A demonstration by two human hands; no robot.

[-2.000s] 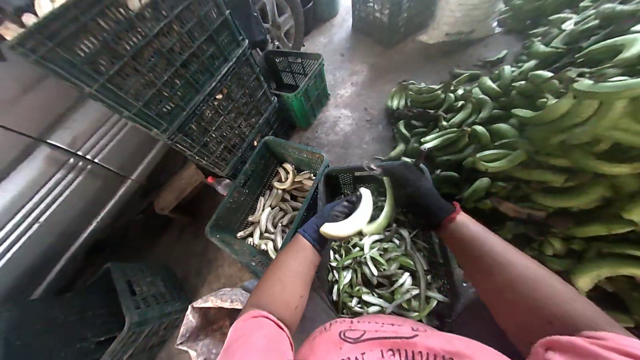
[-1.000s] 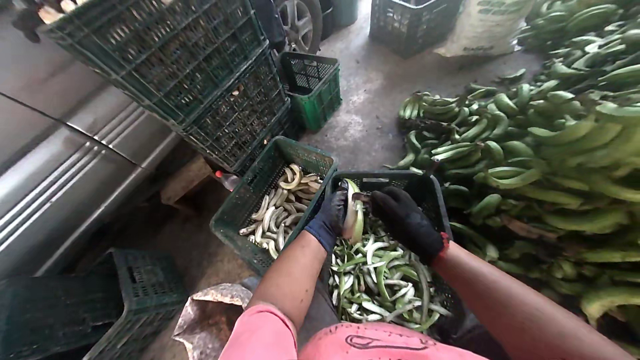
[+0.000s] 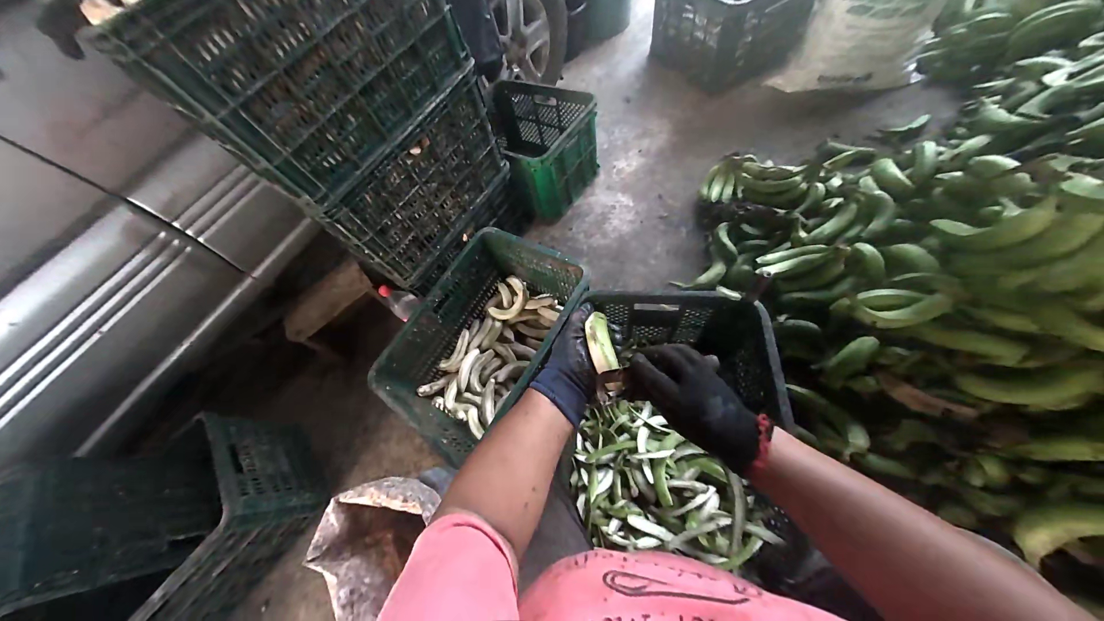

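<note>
My gloved left hand (image 3: 571, 364) grips a partly peeled green plantain (image 3: 601, 341) above the peel crate. Close to the fruit's lower end is my gloved right hand (image 3: 690, 392), its fingers curled around something small and dark that may be a knife; the glove hides most of it. Under both hands, strips of green and white peel (image 3: 660, 483) fill part of a dark plastic crate (image 3: 770, 345). Touching it on the left, a green plastic crate (image 3: 392, 366) contains many peeled plantains (image 3: 483, 354).
Large bunches of green plantains (image 3: 914, 276) are heaped at the right. Stacked green crates (image 3: 371, 155) stand at the upper left beside a silver vehicle (image 3: 112, 250). A smaller green crate (image 3: 565, 164) is behind them. An open sack (image 3: 371, 526) and another crate (image 3: 250, 483) lie at the lower left.
Two seconds ago a pale, curved peeled plantain and a strip of peel showed between my hands; now a partly green plantain is in my left hand. My right hand has come down toward the peels.
</note>
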